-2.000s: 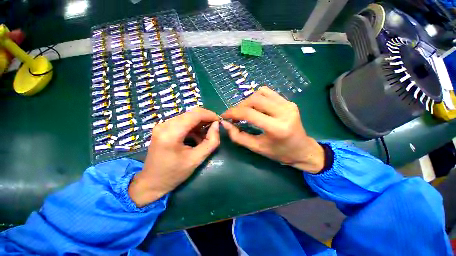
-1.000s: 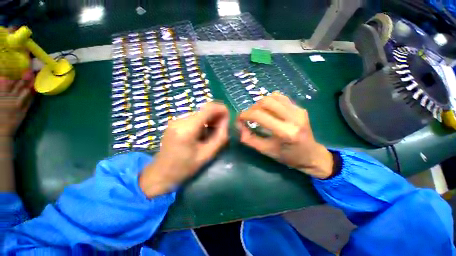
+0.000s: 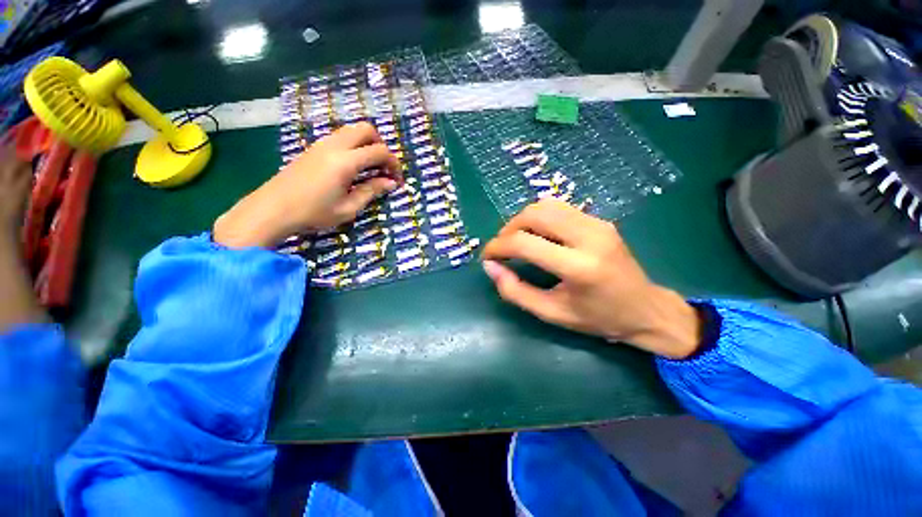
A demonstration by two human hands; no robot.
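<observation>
A full clear blister tray holds columns of small white-and-purple battery cells with yellow-amber ends. My left hand is over the tray's middle, thumb and fingertips close together at the cells; whether they grip one cannot be told. My right hand hovers over the mat right of the tray, thumb and forefinger slightly apart, with nothing visible between them. A second clear tray holds a small group of cells and a green piece; my right hand is just below it.
A grey strip dispenser with fanned white strips stands at right. A white scrap lies near the metal post. A yellow fan and a red-orange tray are at left, beside another person's blurred arm.
My hands have moved apart. My left hand has gone up and left onto the full tray. My right hand stays near the second tray. The view has shifted left, showing more of the fan and red-orange tray.
</observation>
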